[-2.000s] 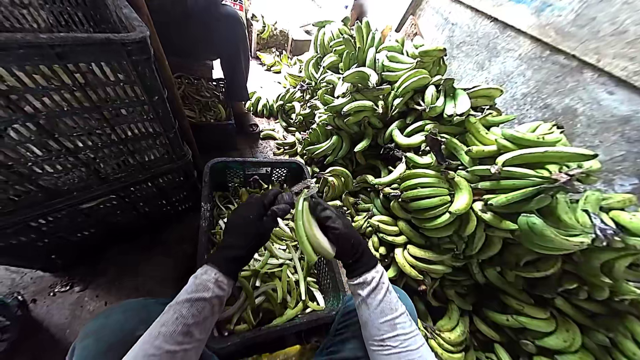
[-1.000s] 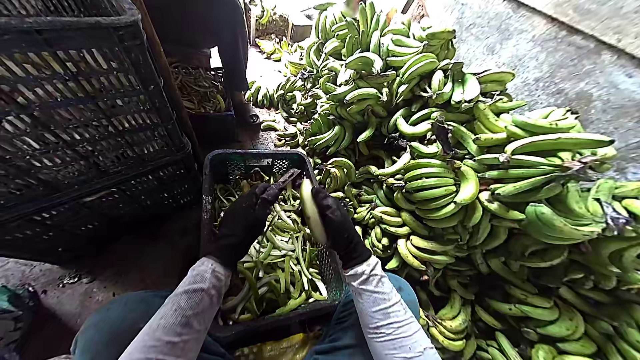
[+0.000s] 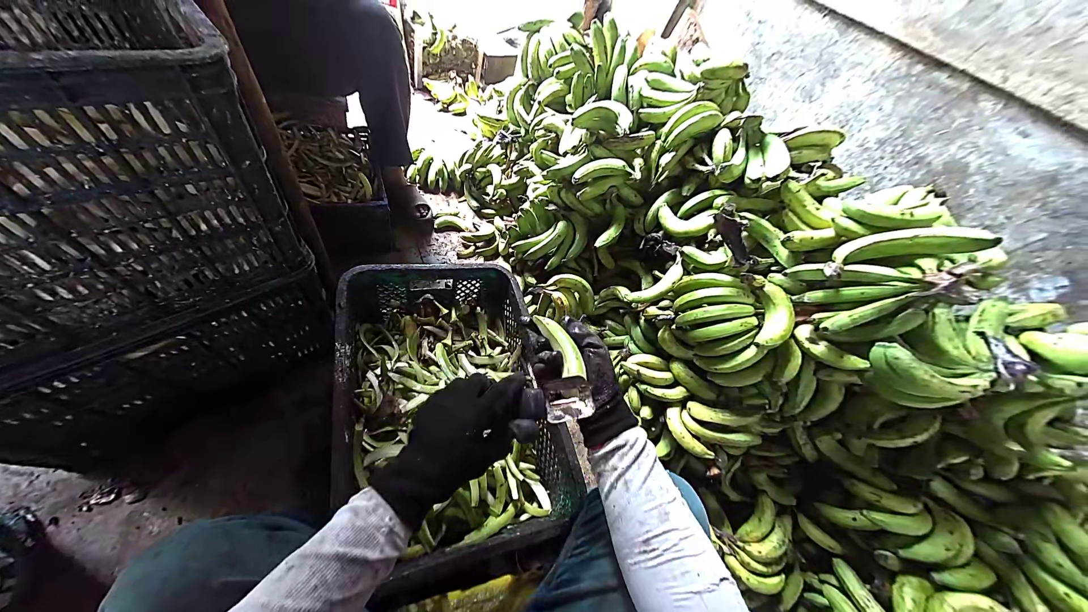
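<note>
My left hand (image 3: 463,438), in a black glove, grips the dark handle of a short-bladed knife (image 3: 568,399) above the crate's right side. The flat blade lies against the lower end of a green plantain (image 3: 561,347). That plantain is held in my right hand (image 3: 602,387), also gloved in black, at the crate's right rim. Below my hands stands a black plastic crate (image 3: 342,374) with many strips of green peel (image 3: 442,361) in it. To the right rises a large heap of green plantain bunches (image 3: 714,319).
Stacked black slatted crates (image 3: 127,204) stand at the left beside a brown pole (image 3: 272,144). Behind them a seated person's leg (image 3: 382,93) is near another crate of peels (image 3: 327,161). A grey concrete surface (image 3: 892,93) lies at the upper right.
The plantain has turned so that its tip points up and away. The knife blade, earlier near the plantain's upper end, is now at its lower end.
</note>
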